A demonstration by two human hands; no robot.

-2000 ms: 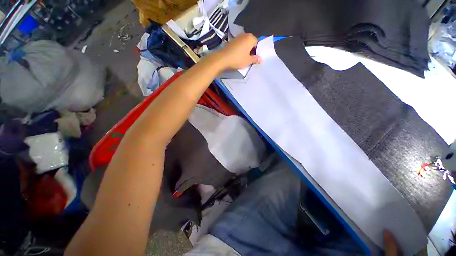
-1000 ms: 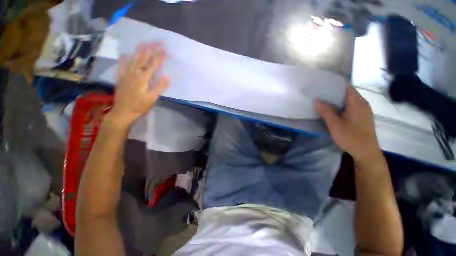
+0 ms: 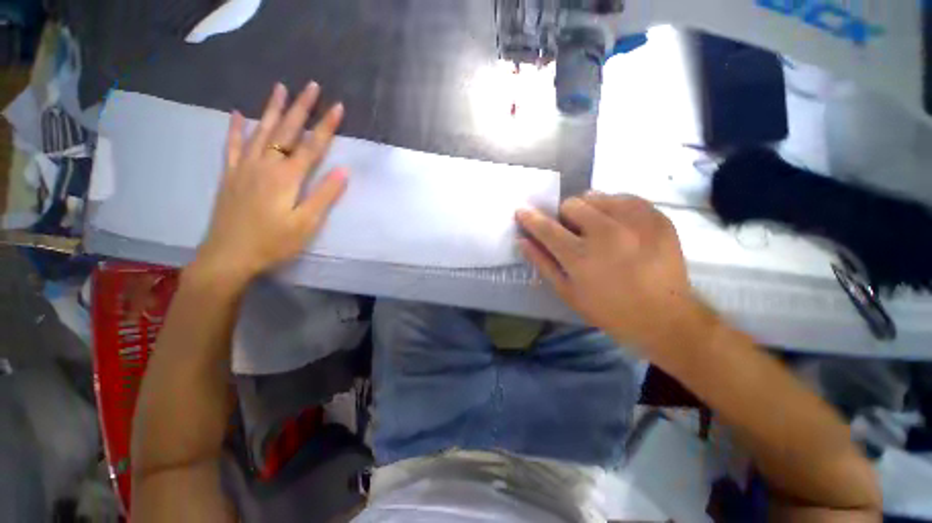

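A dark grey fabric panel [image 3: 409, 72] lies on the machine table with a long white part [image 3: 429, 199] along its near side. My left hand [image 3: 268, 184] lies palm down on the white part, fingers spread, holding nothing. My right hand [image 3: 603, 250] is at the right end of the white part, fingers curled, with fingertips and thumb closed on its edge. The needle and foot area [image 3: 516, 92] is lit brightly above the dark fabric, beyond my right hand.
A black bundle [image 3: 818, 209] lies right of my right hand, with a black flat box [image 3: 741, 92] behind it. Dark snips [image 3: 865, 298] lie at the right table edge. A ruler strip [image 3: 756, 294] runs along the front edge. A red basket [image 3: 128, 347] stands left of my lap, near other fabric.
The panel has shifted left in view and its right end now lies flatter. My right hand has moved left in view with that end, its fingers more curled. My left hand stays flat on the white part.
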